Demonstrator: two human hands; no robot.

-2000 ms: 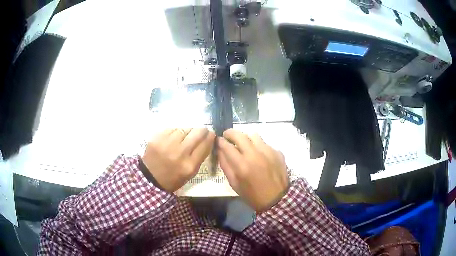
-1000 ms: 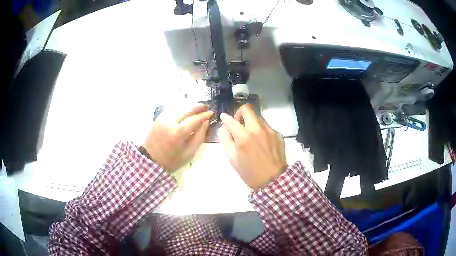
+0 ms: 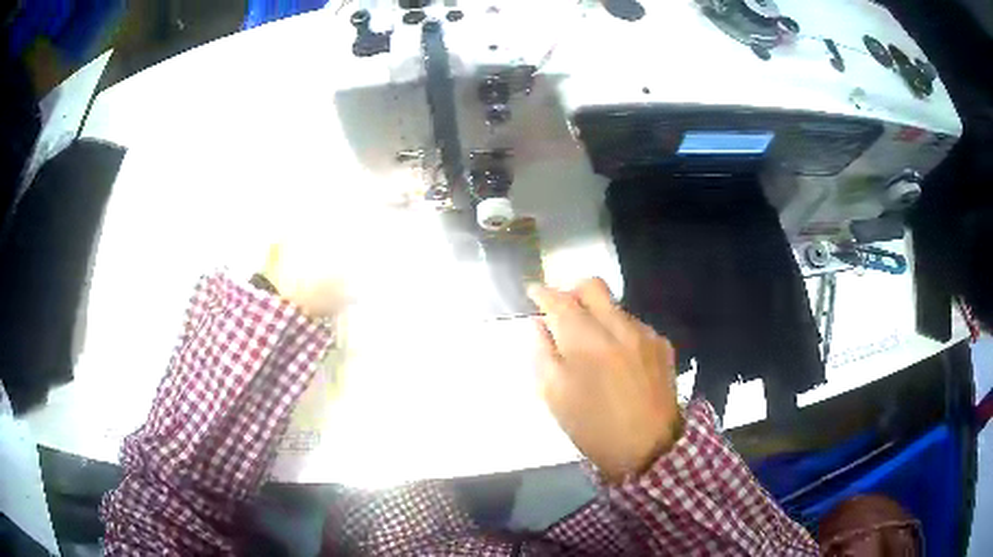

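Observation:
A black zipper tape point(image 3: 441, 103) runs down the front of the sewing machine head to the needle area, beside a small white roller point(image 3: 494, 213). Below the needle the table is washed out by glare, and no tape shows there. My right hand point(image 3: 604, 370) is right of and below the needle, fingers bent over the table near the dark plate edge; I cannot tell whether it holds anything. My left hand point(image 3: 310, 285) is at the left, mostly lost in glare; its fingers and anything in them cannot be made out.
A pile of black strips point(image 3: 697, 272) lies at the right, below the lit display point(image 3: 725, 144). A blue-handled tool point(image 3: 874, 259) lies beyond it. A dark pile of panels point(image 3: 60, 272) is at the far left. A blue item point(image 3: 871, 479) is below the table's right edge.
My hands have moved apart, the left one to the left and the right one to the right, away from the needle. The tape between my fingers no longer shows. The view has shifted slightly.

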